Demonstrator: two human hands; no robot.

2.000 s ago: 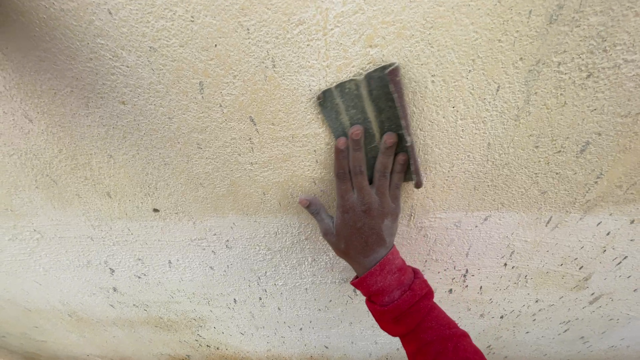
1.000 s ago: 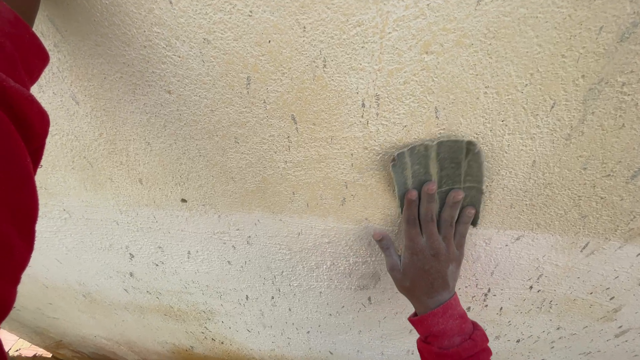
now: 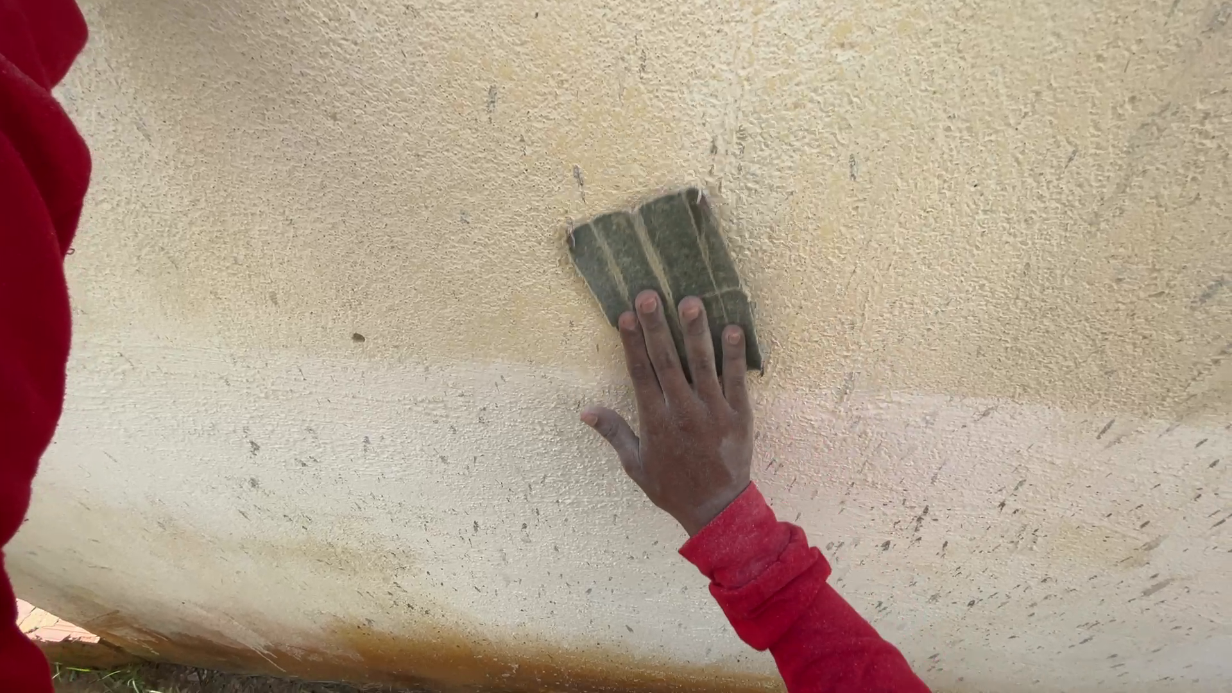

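Observation:
My right hand [image 3: 688,428] lies flat with its fingers slightly spread, pressing a creased, worn sheet of dark green-grey sandpaper [image 3: 674,245] against a rough painted wall [image 3: 404,231]. The fingertips cover the lower part of the sheet, while its upper part shows above them. The thumb points out to the left, off the sheet. Pale dust coats the skin and the red cuff. A red sleeve [image 3: 34,241] runs down the left edge of the view; my left hand is out of sight.
The wall is cream-yellow above and whiter below, with dark specks and streaks. A brown-stained edge [image 3: 433,659] runs along its foot. At the lower left are reddish paving [image 3: 53,626] and some grass [image 3: 115,679].
My right hand has stayed on the sandpaper while rubbing it over the wall; since one second ago they have moved left. The red sleeve at the left was not in view two seconds ago.

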